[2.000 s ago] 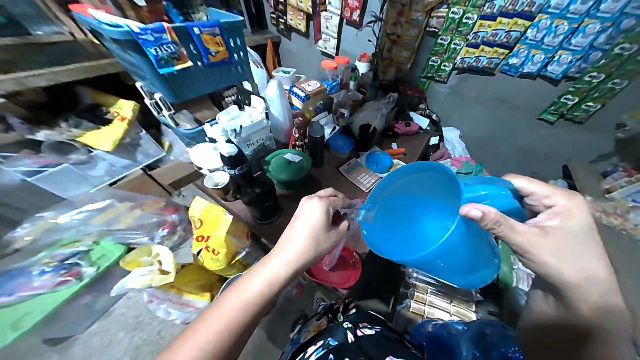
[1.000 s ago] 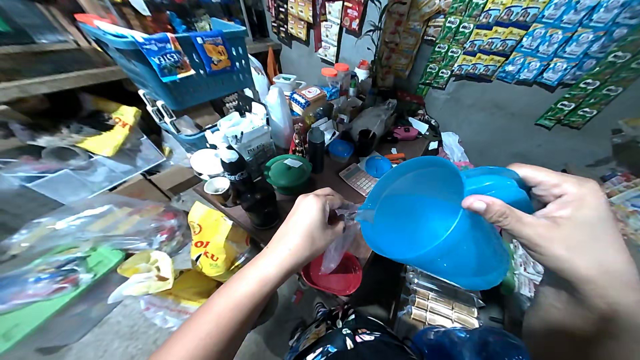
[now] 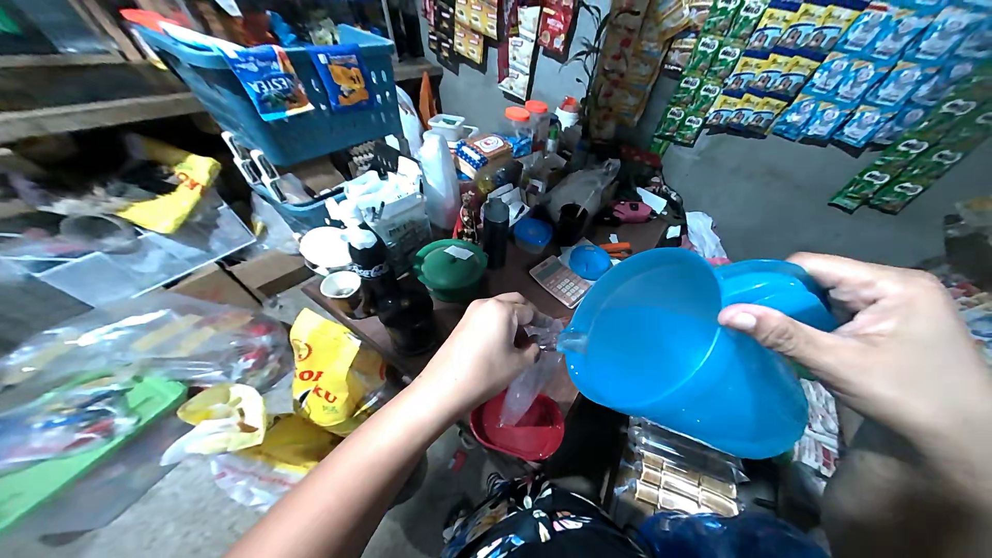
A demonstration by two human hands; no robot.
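Note:
My right hand (image 3: pixel 860 333) grips the handle of a blue plastic pitcher (image 3: pixel 697 387), tilted to the left with its spout low. Pinched in the fingers of my left hand (image 3: pixel 496 341) is the top of a clear plastic bag (image 3: pixel 527 387), its mouth at the pitcher's spout. The bag hangs down over a red plastic basin (image 3: pixel 504 434). Liquid seems to be inside the pitcher and in the lower part of the bag, though the clear plastic makes the amount hard to tell.
A brown table (image 3: pixel 511 271) holds a calculator (image 3: pixel 559 280), a green lidded bowl (image 3: pixel 449 270), a dark cola bottle (image 3: pixel 391 294) and a blue bowl (image 3: pixel 590 262). Yellow plastic bags (image 3: pixel 329 372) lie at the left. A blue basket (image 3: pixel 294 101) stands behind; sachet strips (image 3: pixel 806 70) hang on the wall.
The bag below my left hand hangs longer and fuller than two seconds ago. Both hands keep nearly the same places, with the pitcher still tilted at the bag.

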